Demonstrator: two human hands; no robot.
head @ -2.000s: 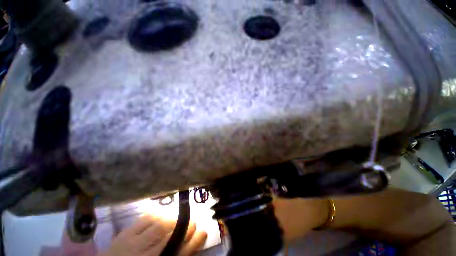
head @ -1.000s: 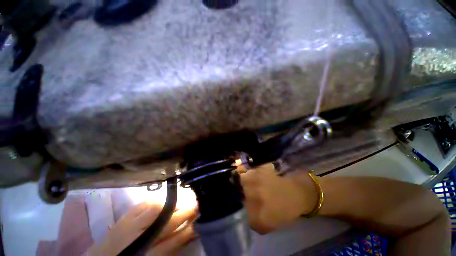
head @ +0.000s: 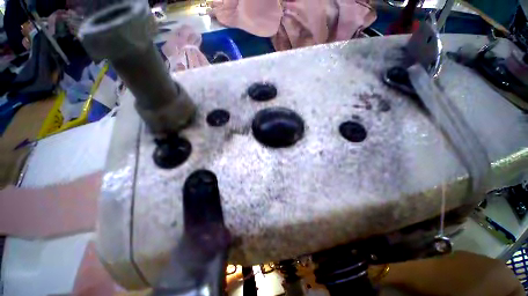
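Note:
The white speckled sewing machine head (head: 301, 185) fills most of the view and hides the needle area, where only some bright lamp glare shows at the bottom edge. A long pink fabric piece (head: 52, 208) lies flat on the white table left of the head. Another pink piece (head: 92, 274) shows below it, partly behind the head. My right forearm enters at the bottom right, with a glint of the gold bracelet beside it; my right hand is hidden behind machine parts or cut off. My left hand is out of the picture.
A grey post (head: 142, 69) rises from the head's left end. Behind the machine are heaped pink fabric (head: 324, 20), a blue container edge and a tray of pale scraps with a yellow edge (head: 84, 107). A blue lattice basket (head: 520, 267) shows at the lower right.
The view has tilted up and left, so the machine top and the area behind it show. My left hand, seen earlier under the lamp, has dropped out of view, and less of my right arm shows.

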